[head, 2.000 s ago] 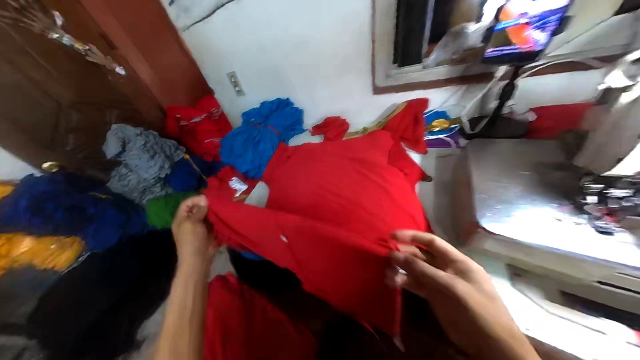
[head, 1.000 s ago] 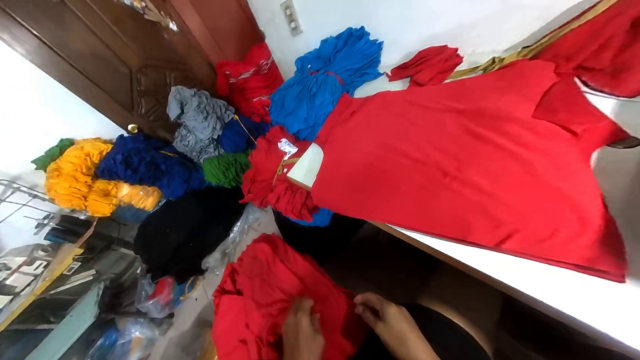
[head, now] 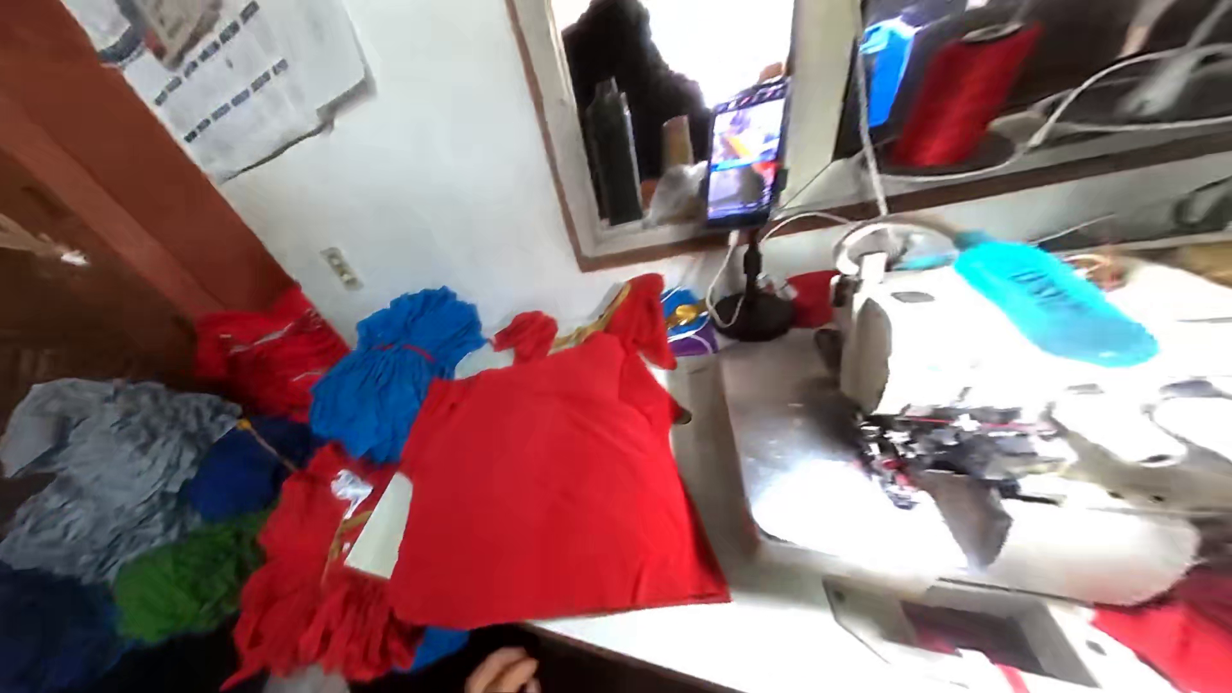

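A red fabric piece [head: 549, 491] lies spread on the white table, its lower edge near the table's front edge. At its left a bunch of gathered red cloth [head: 322, 587] hangs by the edge, with a pale card [head: 383, 525] between them. Only the fingers of one hand [head: 502, 669] show at the bottom edge, below the table; which hand it is and whether it holds anything cannot be told. The other hand is out of view. A sewing machine [head: 924, 337] with a lit needle area stands to the right.
Blue [head: 395, 371], grey [head: 111, 472] and green [head: 188, 573] cloth bundles are heaped at left. A phone [head: 746, 159] on a stand is behind the table, near the window. A red thread cone [head: 962, 96] stands upper right. Red cloth [head: 1179, 626] lies lower right.
The view has swung right toward the sewing machine. Two seconds ago both hands held red fabric up over the table; one second ago they were low at a red cloth heap.
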